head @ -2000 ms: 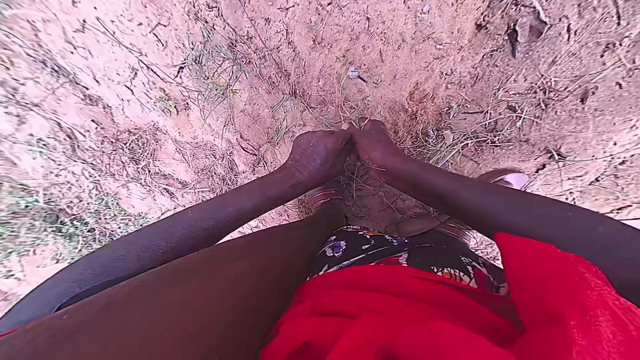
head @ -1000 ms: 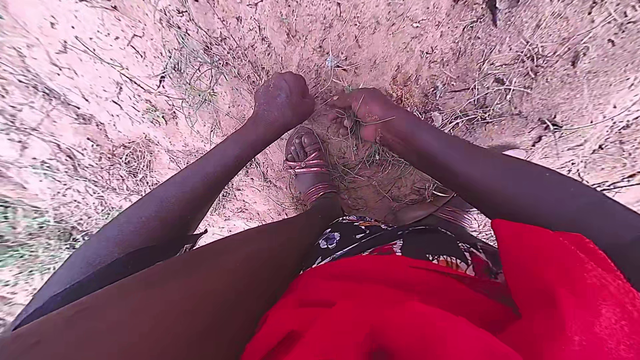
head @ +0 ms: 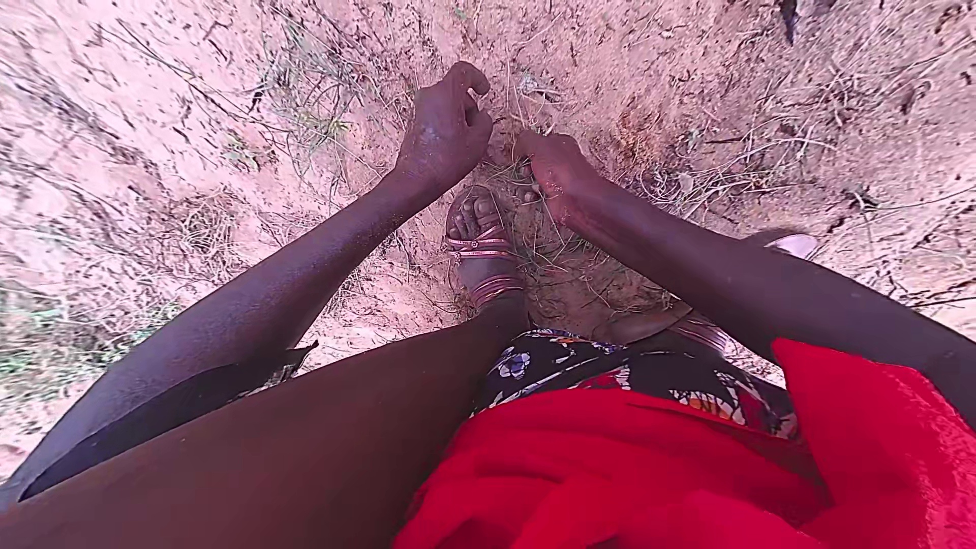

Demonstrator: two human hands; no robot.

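My left hand (head: 446,126) is above the sandy ground, just beyond my sandalled foot (head: 482,244), its fingers curled and its thumb and forefinger a little apart; I see nothing in it. To its right, my right hand (head: 553,164) is bent down low with curled fingers around thin grass stems (head: 526,156). Whether the stems are rooted or loose I cannot tell. The palms of both hands are hidden. More thin dry grass (head: 553,244) lies between my foot and my right forearm.
Green and dry grass tufts (head: 313,114) grow at the upper left. Dry stalks (head: 747,168) lie on the right. A dark object (head: 791,17) is at the top edge. My other foot, in a strapped sandal (head: 701,332), is partly under my right forearm. A patterned cloth (head: 549,362) covers my lap.
Two seconds ago my hands were together over the ground; they came apart, uncovering my sandalled foot. Since one second ago my left hand's fingers have loosened.
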